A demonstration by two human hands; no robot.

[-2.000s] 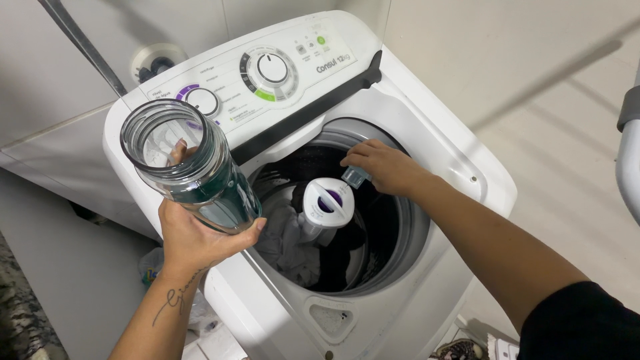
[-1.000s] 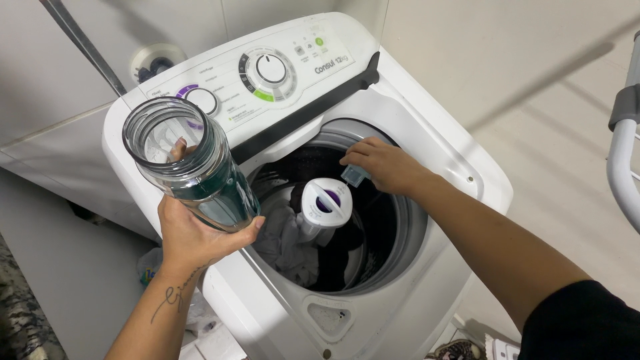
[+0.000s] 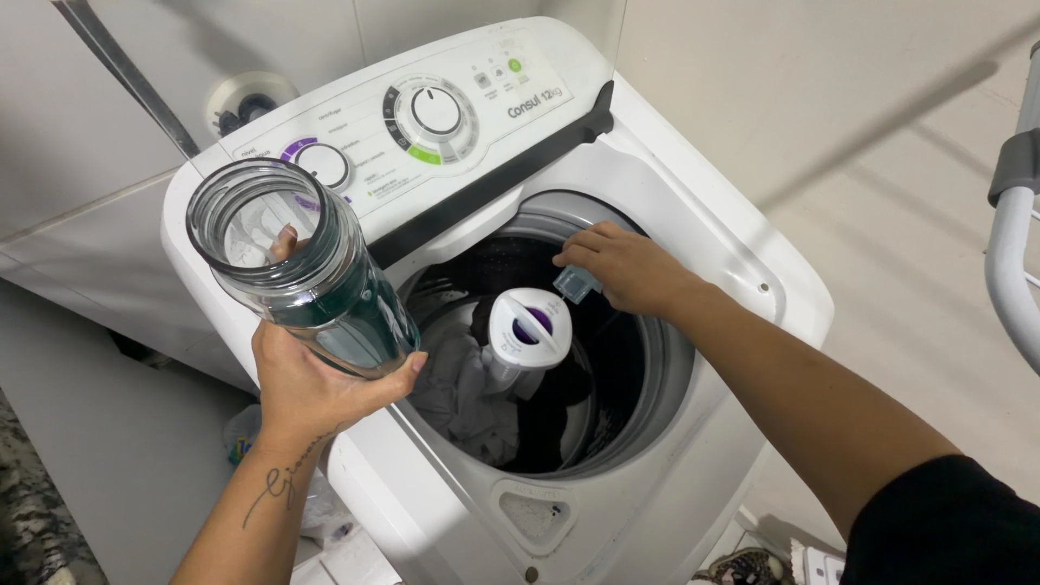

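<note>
My left hand (image 3: 317,382) is closed around a clear glass jar (image 3: 341,284) without a lid, its mouth tilted up and a dark green band on its side. The jar is held over the left edge of a white top-loading washing machine (image 3: 439,520). Over the open drum, my right hand (image 3: 626,264) grips a small translucent bluish cup (image 3: 577,283), tipped, with its fingers hiding part of it. Beside the cup stands the white and purple cap of the agitator (image 3: 530,327). Grey cloth (image 3: 463,398) and black cloth (image 3: 542,414) lie in the drum.
The control panel (image 3: 357,138) with two round knobs is at the machine's back. A grey-white metal tube frame (image 3: 1011,244) stands at the right. A speckled stone surface (image 3: 36,496) shows at lower left, and a clear plastic bag (image 3: 317,504) lies behind my left forearm.
</note>
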